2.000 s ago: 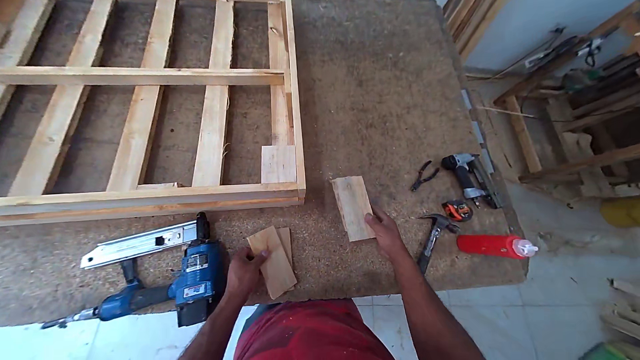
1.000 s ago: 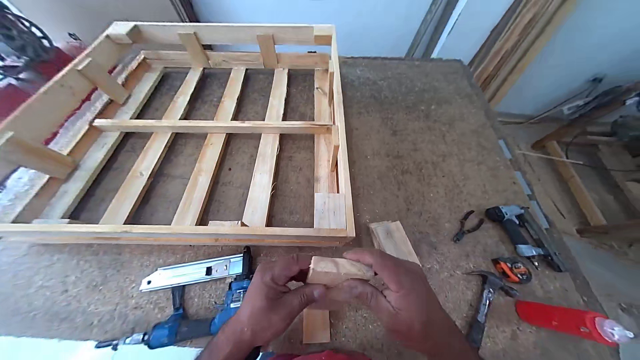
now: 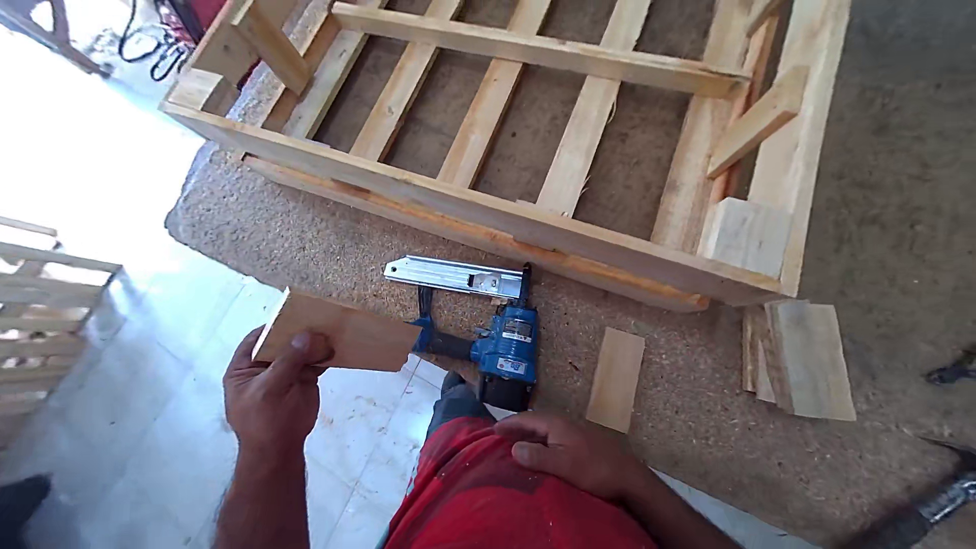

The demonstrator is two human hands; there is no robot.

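Note:
My left hand [image 3: 278, 385] holds a flat rectangular wooden board piece [image 3: 343, 332] by its left end, thumb on top, above the floor and the table's edge. My right hand [image 3: 568, 450] rests against the red shirt, with nothing seen in it. Between the hands a blue pneumatic nail gun [image 3: 507, 347] lies on the chipboard table [image 3: 564, 305]. A thin wooden piece [image 3: 616, 380] lies flat to the right of the nail gun. Further right, several wooden pieces [image 3: 816, 362] lie by the corner of a slatted wooden frame [image 3: 488, 217].
The frame takes up the far part of the table, with a wooden block [image 3: 749, 235] in its near right corner. A hammer [image 3: 926, 503] and part of a dark tool [image 3: 953, 371] are at the right. A slatted wooden piece [image 3: 46, 313] stands on the floor at left.
A second ago both hands were together on a small wooden piece; now they are apart, the left out to the side with a board and the right at the shirt. The view has swung left.

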